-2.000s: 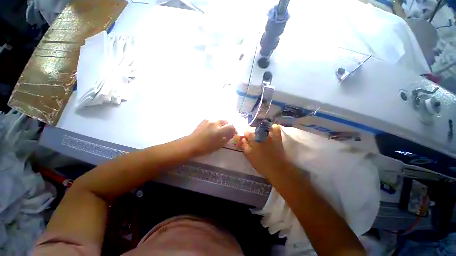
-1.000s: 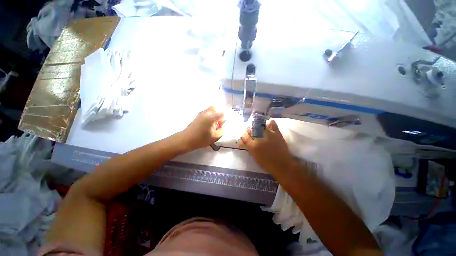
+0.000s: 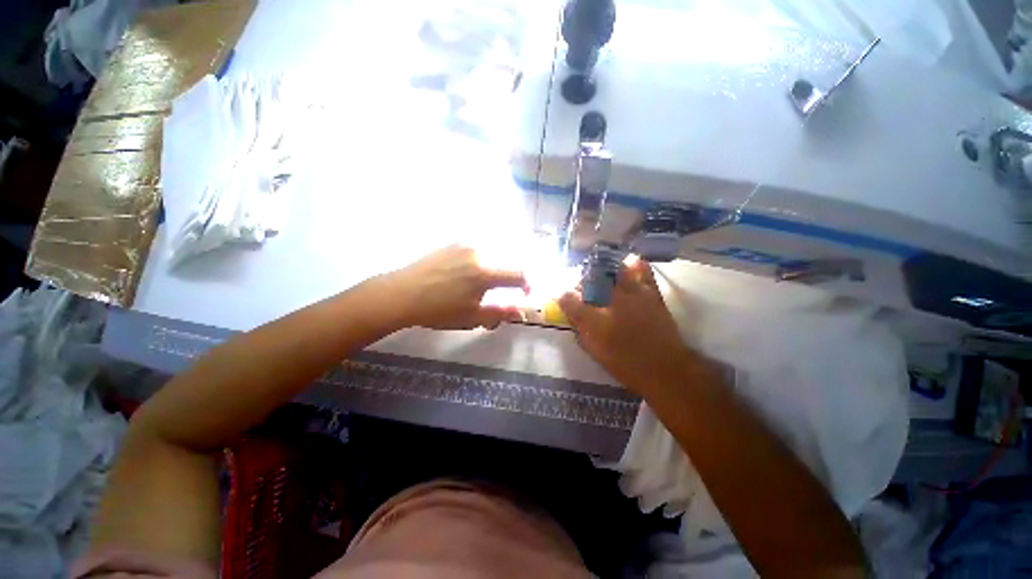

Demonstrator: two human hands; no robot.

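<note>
The white sewing machine (image 3: 724, 215) with a blue stripe stands at the right. My left hand (image 3: 458, 292) lies on the table left of the needle area, its thumb and forefinger extended towards the glare; whether cloth is between them is washed out. My right hand (image 3: 617, 317) is at the right of the needle area, below the machine head, fingertips partly behind a grey knob (image 3: 601, 275). A small yellow spot (image 3: 555, 311) shows between the hands. The needle and any piece under it are lost in glare. White cloth (image 3: 792, 373) hangs over the edge beyond my right forearm.
A fanned stack of white pieces (image 3: 226, 170) lies at the table's upper left, beside a brown taped carton (image 3: 96, 147). Loose white pieces (image 3: 470, 62) lie behind the needle area. The grey ruler-marked edge (image 3: 453, 390) runs in front. White cloth heaps (image 3: 51, 418) are at far left.
The camera view has shifted slightly. My left hand has changed from curled fingers to a flatter pose with thumb and forefinger extended. My right hand stays by the needle area. The yellow spot now shows more clearly.
</note>
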